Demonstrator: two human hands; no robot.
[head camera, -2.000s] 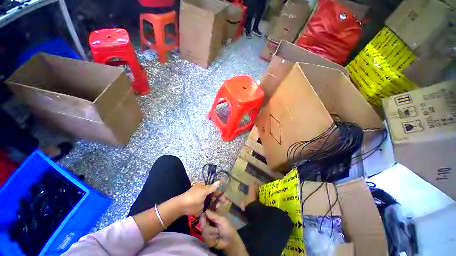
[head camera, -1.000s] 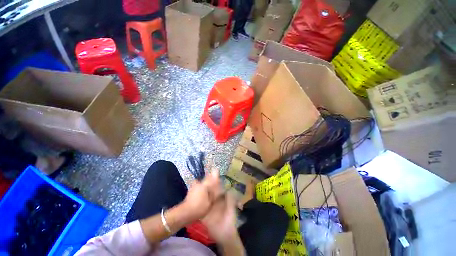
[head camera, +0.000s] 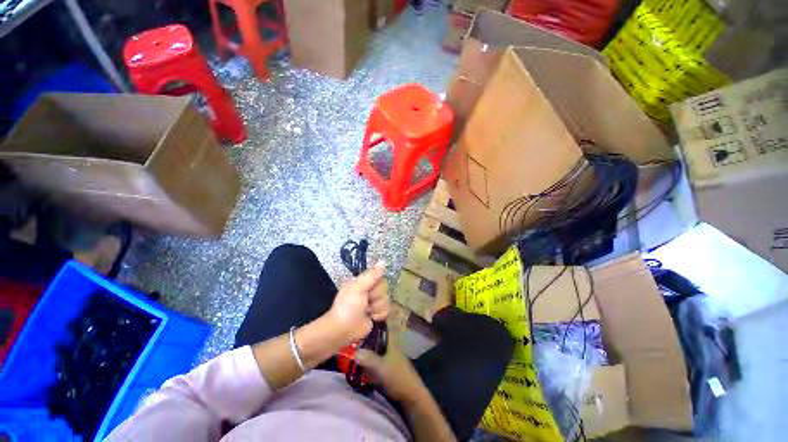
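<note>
My left hand (head camera: 361, 304), with a bracelet on its wrist, is closed around a black coiled cable bundle (head camera: 353, 256) over my lap. The loops stick out above the fist. More of the dark cable shows below the fist. My right hand (head camera: 390, 369) is lower and to the right, blurred, with its fingers at the lower part of the bundle; their exact grip cannot be seen. A red patch (head camera: 348, 356) shows beside the cable at my lap.
A blue tote (head camera: 186, 338) with dark pieces stands at the left. A small yellow-sided carton (head camera: 494, 298) with plastic bags is beside my right knee. A large carton (head camera: 488, 186) with black cables (head camera: 615, 183) over its edge stands on a pallet (head camera: 429, 259). A red stool (head camera: 413, 112) is ahead.
The left fist now holds the bundle upright, with its loops above. The right hand has moved down from beside the left hand. The view has tilted downward.
</note>
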